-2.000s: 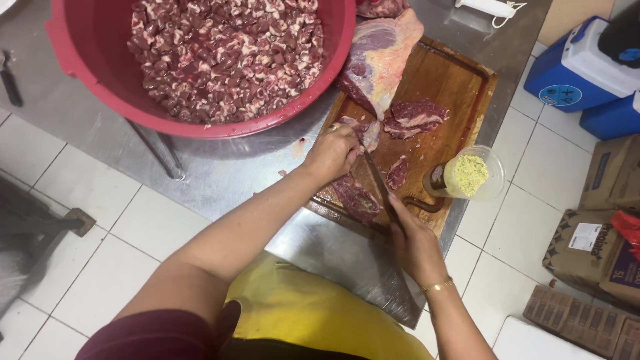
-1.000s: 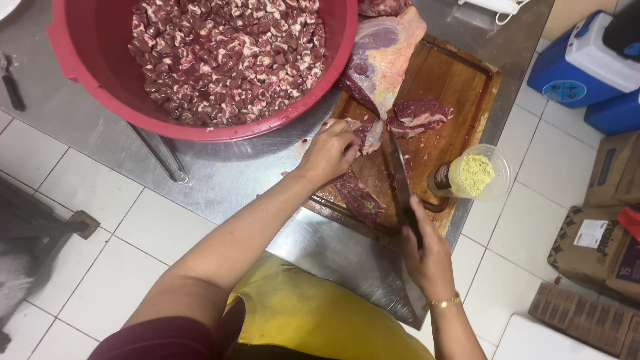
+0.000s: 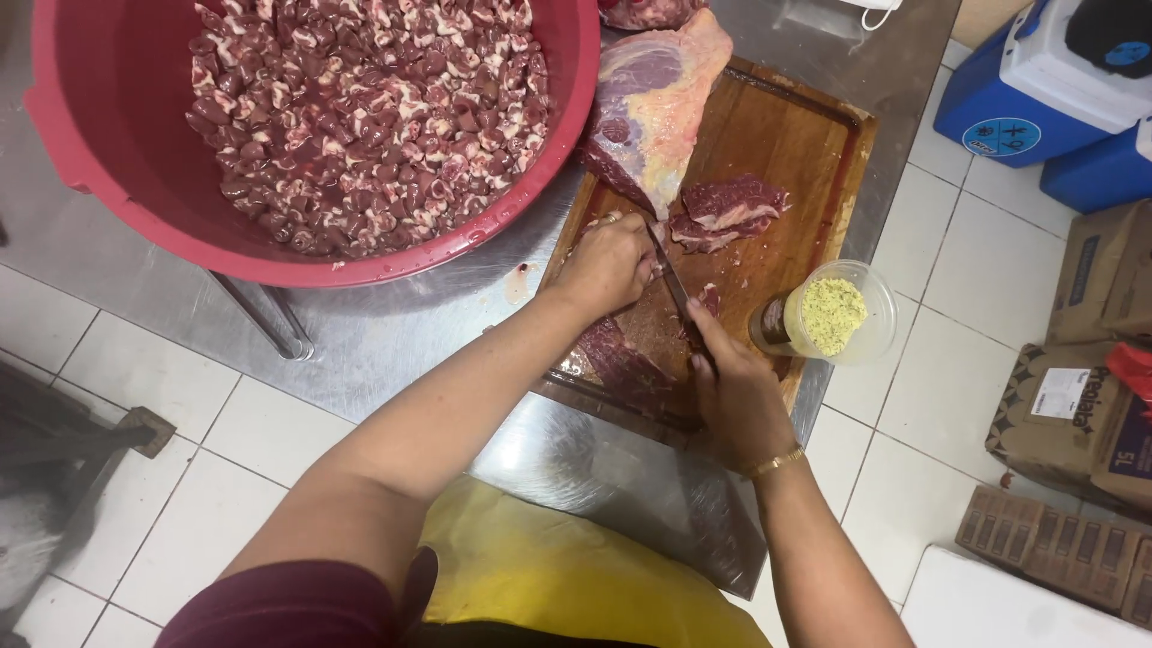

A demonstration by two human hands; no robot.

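My left hand [image 3: 612, 270] has its fingers curled on a piece of meat at the left part of the wooden cutting board [image 3: 792, 117]. In my right hand [image 3: 738, 396] is a knife [image 3: 668, 272], its blade pointing up and left, the tip beside my left fingers. A large fatty cut of meat [image 3: 657, 99] lies over the board's upper left corner. To the right of the blade are slices of red meat [image 3: 733, 209]. Another strip of meat [image 3: 625, 360] lies below my left hand. The piece under my left fingers is mostly hidden.
A red plastic tub [image 3: 576, 117] of small pieces of raw meat stands on the steel table [image 3: 405, 342]. A plastic container of yellow seasoning [image 3: 832, 315] is at the board's right edge. Blue coolers [image 3: 972, 99] and cardboard boxes [image 3: 1035, 432] stand on the tiled floor at right.
The knife was angled away to the right of my left hand one second ago; now its blade is back against the fingers of that hand. My left hand has stayed about where it was.
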